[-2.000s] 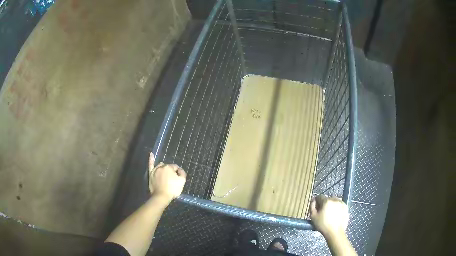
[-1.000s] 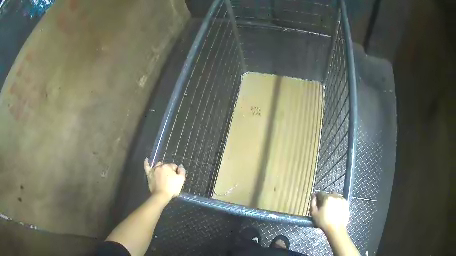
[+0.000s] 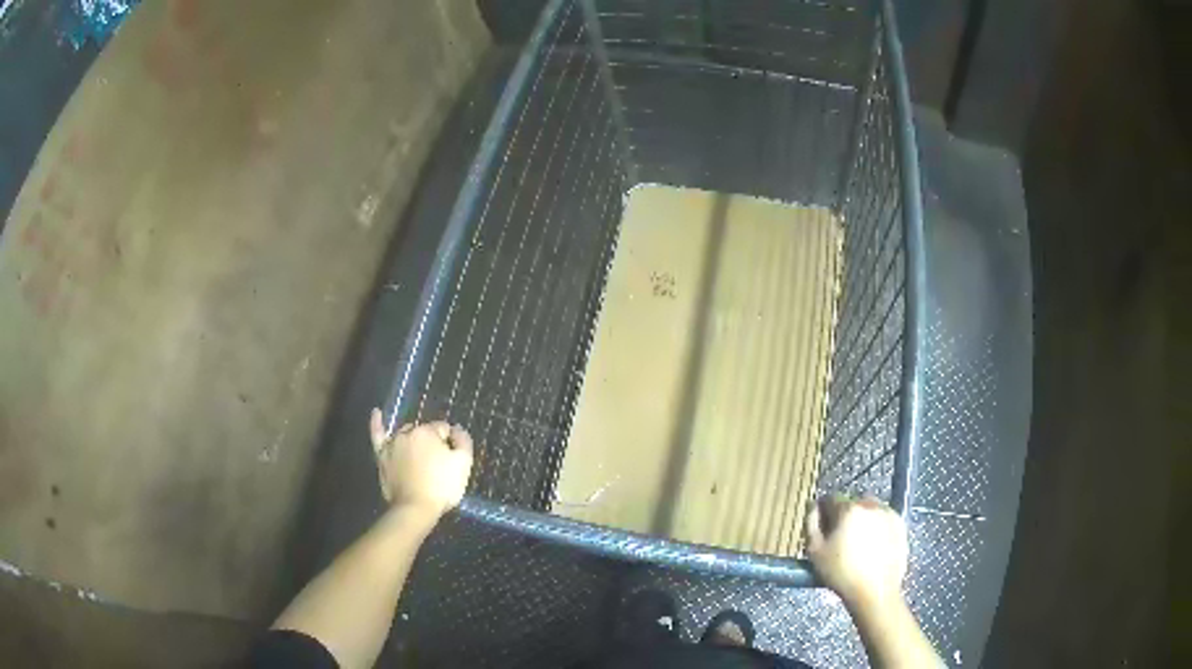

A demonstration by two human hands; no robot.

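A deep, open-topped grey wire-mesh trolley [image 3: 912, 327] stands in front of me, longer than wide. Its smooth grey top rail [image 3: 628, 542] runs around the rim. My left hand [image 3: 426, 465] is closed on the rail at the near left corner, with the thumb side along the left rail. My right hand [image 3: 859, 546] is closed on the near rail by the right corner. A flat tan cardboard sheet [image 3: 758, 340] with small dark marks lies on the trolley floor, crossed by a dark shadow band and thin stripes. The trolley's far end is cut off by the top edge.
Grey diamond-plate metal floor [image 3: 974, 392] lies around the trolley. A stained tan wall panel [image 3: 222, 261] stands at the left, with a blue patch at the upper left corner. A dark brown wall [image 3: 1111, 392] is at the right. My feet in dark open footwear show below the near rail.
The trolley and both hands sit very slightly further left in the picture. Both hands have kept their grip on the rail.
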